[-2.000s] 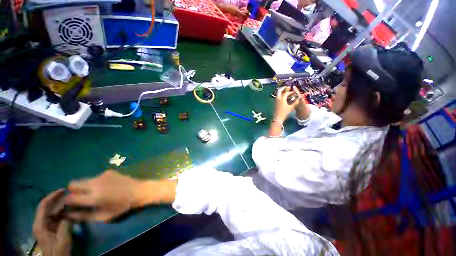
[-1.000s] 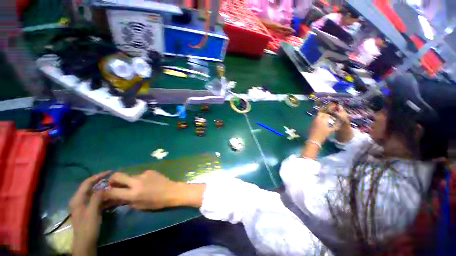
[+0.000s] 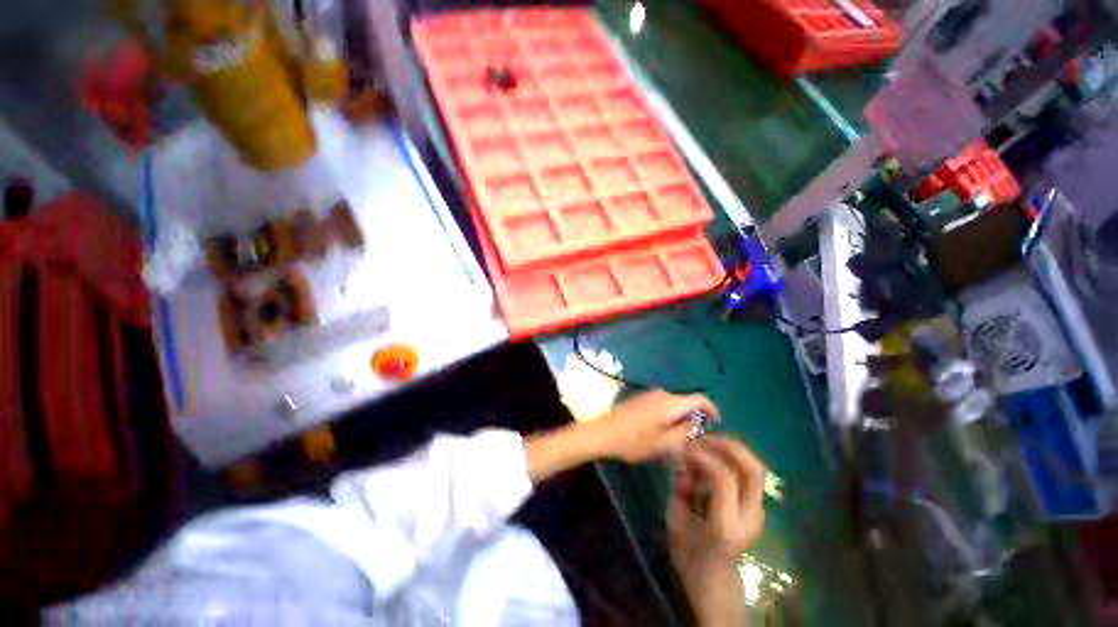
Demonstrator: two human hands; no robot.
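My left hand [image 3: 650, 429] comes in from the left in a white sleeve. It pinches a small silver-and-dark electronic unit [image 3: 696, 424] at its fingertips, over the green mat [image 3: 791, 429]. My right hand [image 3: 717, 500] comes up from the bottom edge, with curled fingers close beside the unit. Blur hides whether it touches the unit or holds anything. Bright small pieces, perhaps of the adhesive sheet [image 3: 763, 581], show right of my right wrist; most of the sheet is not visible.
White press [image 3: 429, 300] with red button at left. Stacked red blister trays [image 3: 576, 147] lie beyond my hands, a small dark item in one pocket. Cream paper scraps [image 3: 590, 382] lie beside my left hand. Blue glue gun [image 3: 753, 277], white power strip [image 3: 845, 319] and fan box [image 3: 1011, 338] stand right.
The view has swung left and tilted, bringing in the press and more of the trays; the neighbouring worker is out of view. My hands remain close together around the unit.
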